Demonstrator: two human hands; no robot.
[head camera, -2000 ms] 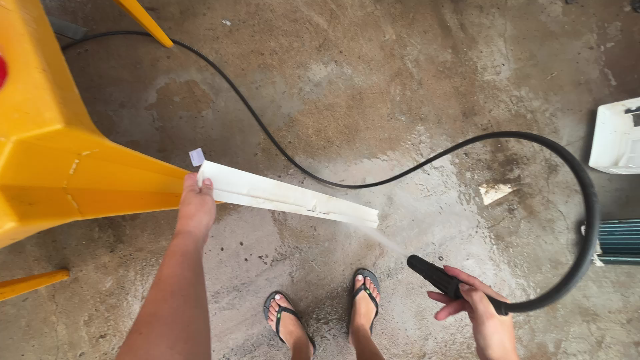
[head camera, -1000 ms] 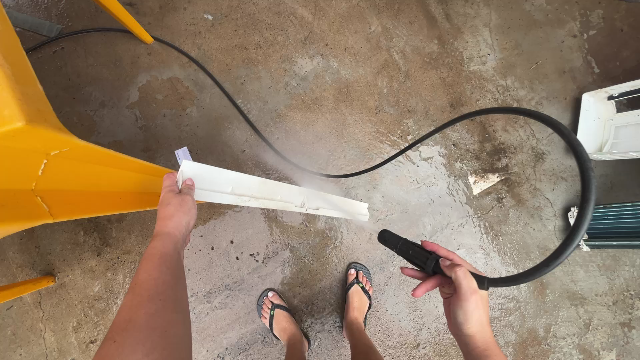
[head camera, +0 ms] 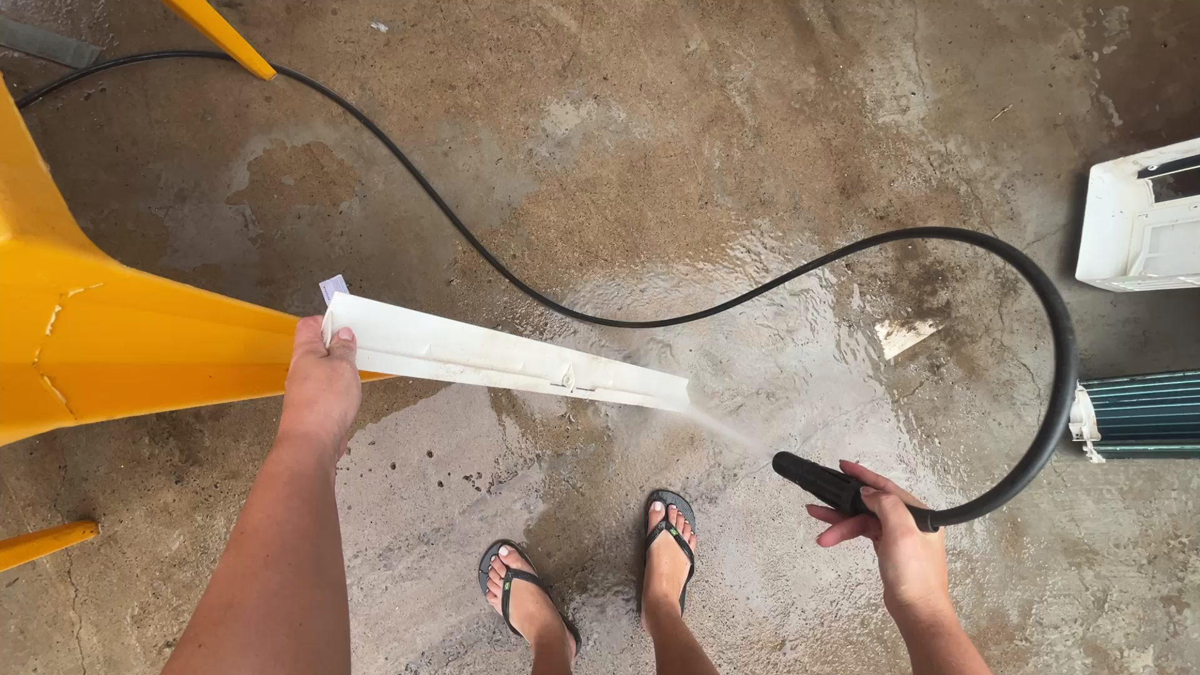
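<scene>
My left hand (head camera: 323,384) grips the left end of a long white plastic strip (head camera: 506,358), with the thumb on its face. A small pale tag (head camera: 333,287) sticks up beside that end. My right hand (head camera: 891,539) holds a black hose nozzle (head camera: 820,481) at its rear, low on the right. Fine water spray leaves the nozzle tip and meets the strip's right end. From the nozzle a black hose (head camera: 1064,375) curves up and round, then runs behind the strip toward the upper left.
A yellow plastic chair or stool (head camera: 141,328) stands at left, one leg behind the strip. On the wet concrete floor (head camera: 656,141) lie a white plastic housing (head camera: 1130,225), a dark green finned part (head camera: 1144,412) and a pale flat scrap (head camera: 905,337). My feet in flip-flops (head camera: 670,553) are below.
The spray, spread along the strip's face a second ago, now meets its right end. Both hands keep their hold on the strip and the nozzle.
</scene>
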